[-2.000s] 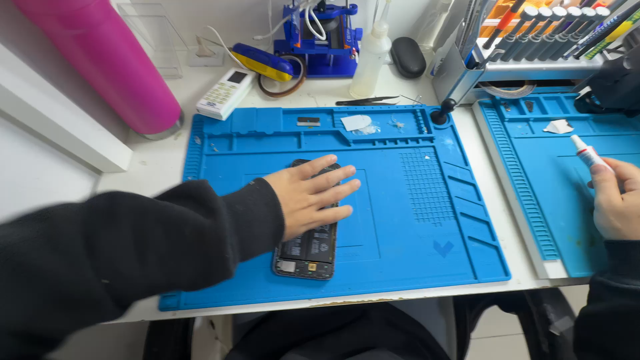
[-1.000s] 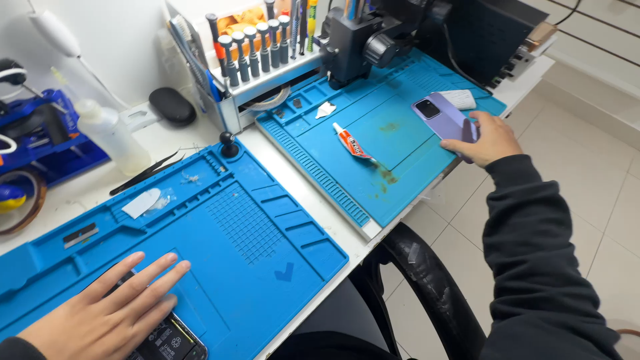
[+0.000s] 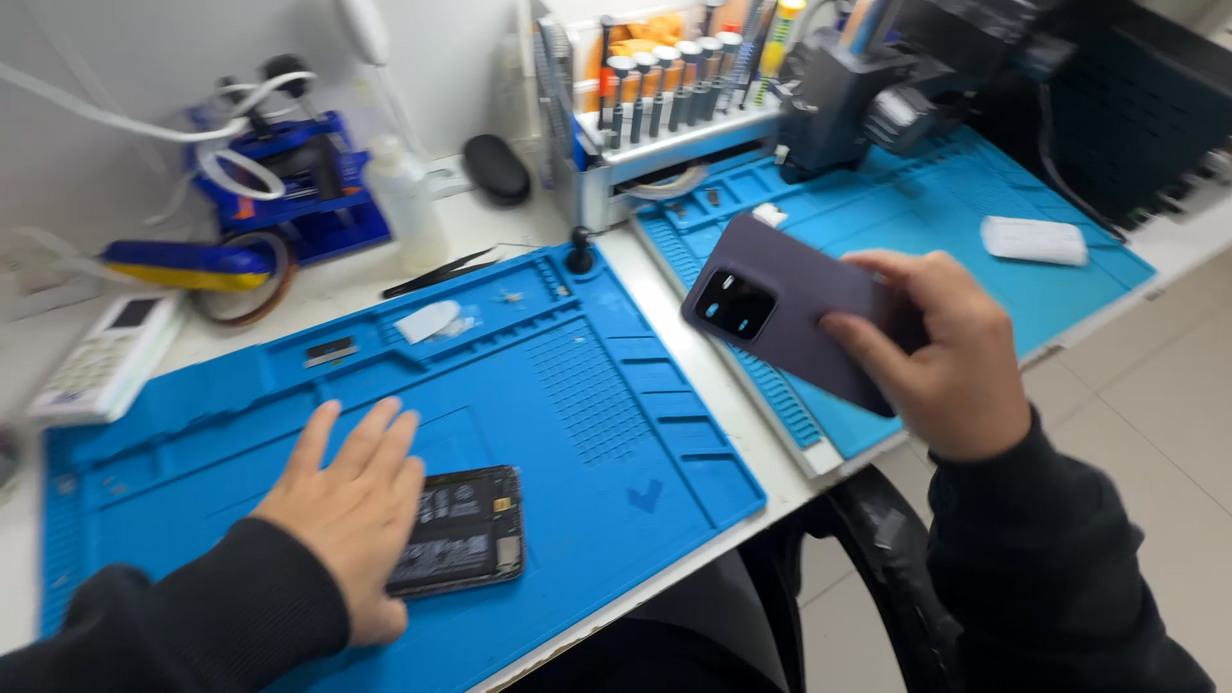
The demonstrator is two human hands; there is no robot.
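Note:
My left hand (image 3: 351, 510), fingers spread, is over the left end of an opened smartphone (image 3: 462, 529); its battery and inner parts show, and the rest is hidden under the hand. That phone lies on a blue silicone repair mat (image 3: 616, 520). My right hand (image 3: 938, 346) grips a dark purple phone back with a camera module (image 3: 799, 308) between thumb and fingers, held up over the gap between the two mats. Whether it is a whole phone or only a back cover I cannot tell.
Black tweezers (image 3: 438, 274) and a white scrap (image 3: 427, 321) lie along the mat's back part. A screwdriver rack (image 3: 674, 125) stands behind, beside a second blue mat (image 3: 972, 279) bearing a white object (image 3: 1035, 241). Further left are a remote control (image 3: 111, 361) and a plastic bottle (image 3: 404, 202).
My right hand has lifted the purple phone back from over the right mat and brought it left. Two seconds ago that hand held a small tube. My left hand remains at the opened phone.

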